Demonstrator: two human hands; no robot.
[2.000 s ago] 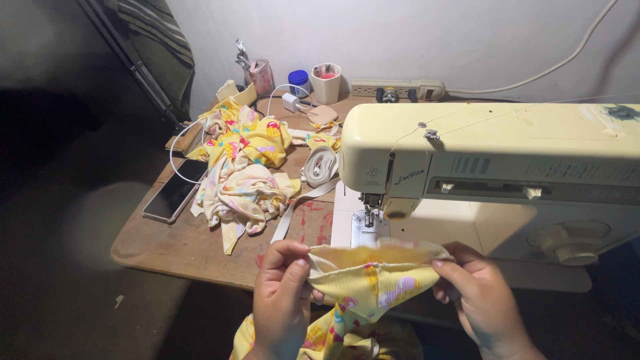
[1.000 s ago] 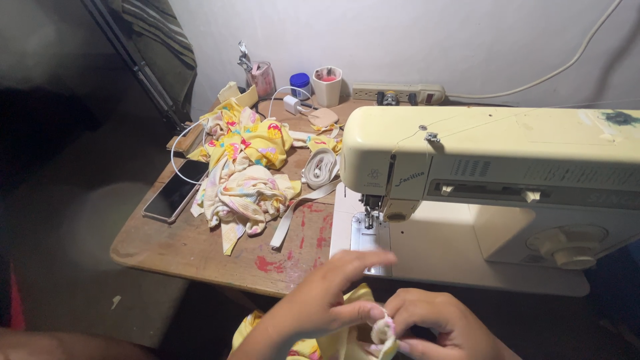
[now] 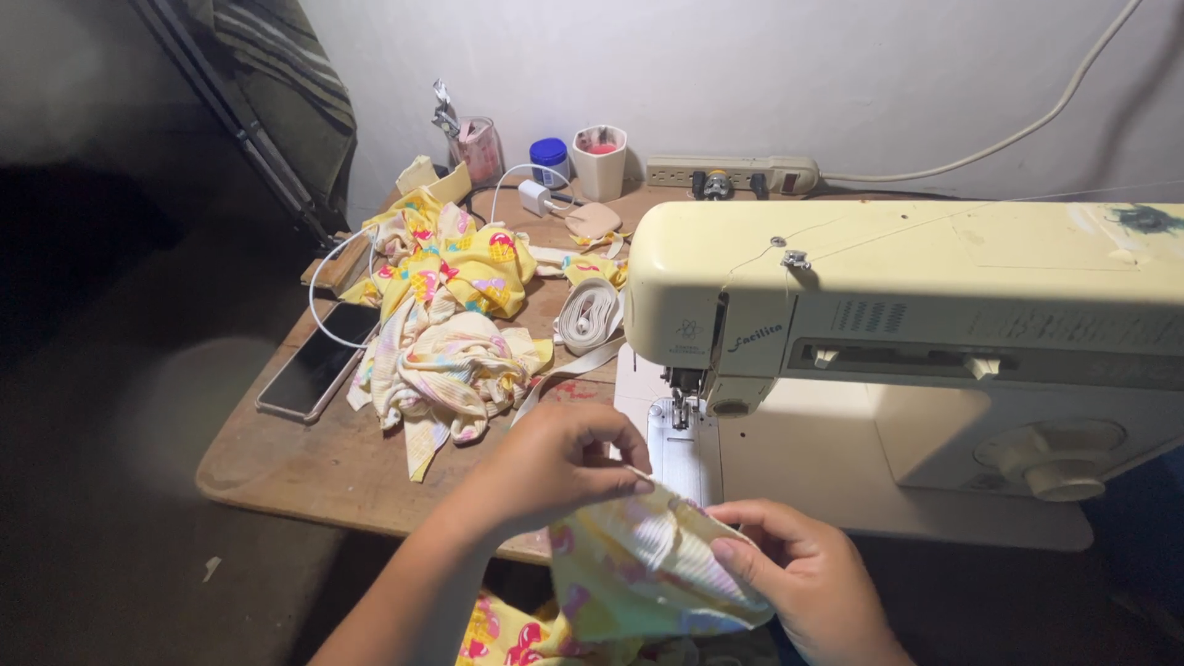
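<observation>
A piece of yellow printed ribbed fabric (image 3: 638, 573) is stretched between both hands in front of the sewing machine (image 3: 888, 277). My left hand (image 3: 564, 462) pinches its upper left edge between thumb and fingers, just below the needle and presser foot (image 3: 682, 412). Lower and to the right, my right hand (image 3: 805, 573) grips the same edge, thumb on the near side. The cloth's open edge shows its paler inside. More of the yellow fabric, with red prints, hangs below at the bottom of the view.
A heap of yellow printed cloth (image 3: 453, 342) lies left of the machine, beside a phone (image 3: 319, 361) and a roll of white elastic (image 3: 589, 316). Behind are a white cup (image 3: 599, 166), a blue-lidded jar (image 3: 549, 162), a charger (image 3: 535, 197) and a power strip (image 3: 666, 172).
Two seconds ago the hands held the fabric edge out level. One second ago it was bunched between them, lower down. Now it is spread on a slant, with my left hand higher.
</observation>
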